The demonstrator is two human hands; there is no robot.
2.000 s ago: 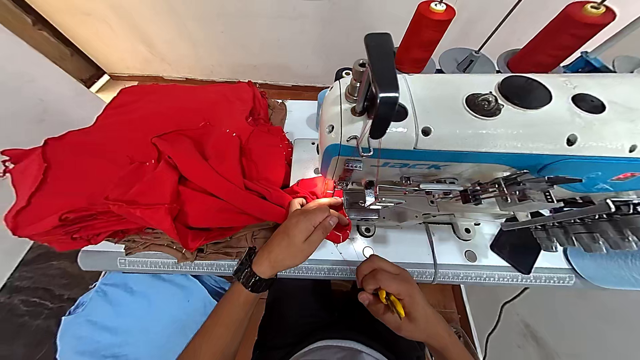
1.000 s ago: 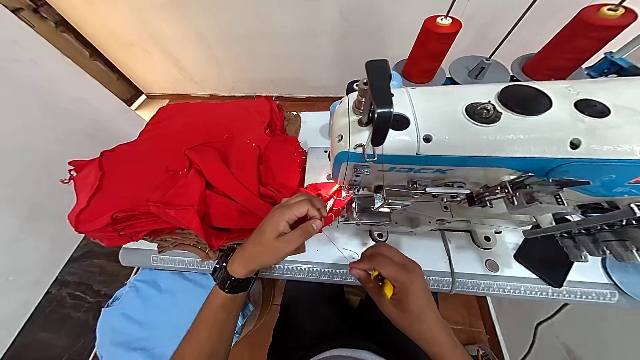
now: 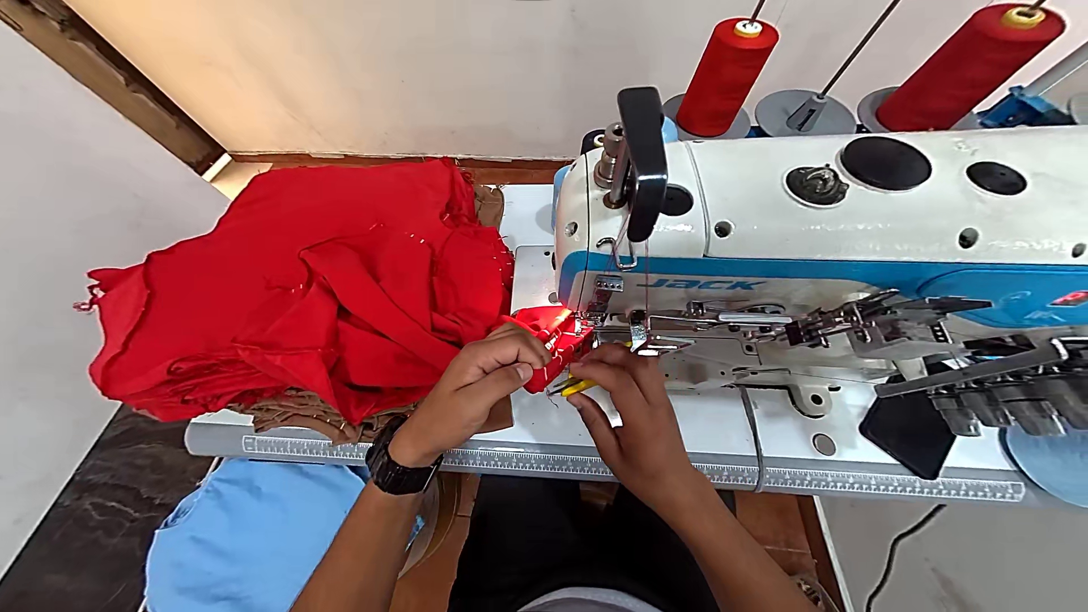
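A red fabric piece [image 3: 552,340] lies beside the needle area of a white and blue Jack sewing machine [image 3: 765,204]. My left hand [image 3: 489,382], with a black watch at the wrist, is at the left edge of that piece, thumb and forefinger pinched together; whether cloth or thread is between them is hidden. My right hand [image 3: 629,408] holds yellow thread snips [image 3: 580,387], their tips pointing left at the lower edge of the red piece. A short loose thread hangs near the tips. A large pile of red fabric [image 3: 357,280] lies left of the machine, over brown fabric [image 3: 306,412].
Red thread cones [image 3: 727,76] stand behind the machine. A measuring tape strip [image 3: 527,461] runs along the table's front edge. Light blue fabric [image 3: 255,535] lies below the table at left. Metal attachments [image 3: 1003,382] and a black plate [image 3: 909,429] are at right.
My right hand has moved up and left to the red piece, bringing the yellow snips to its lower edge. A thread stretched between my hands one second ago no longer shows.
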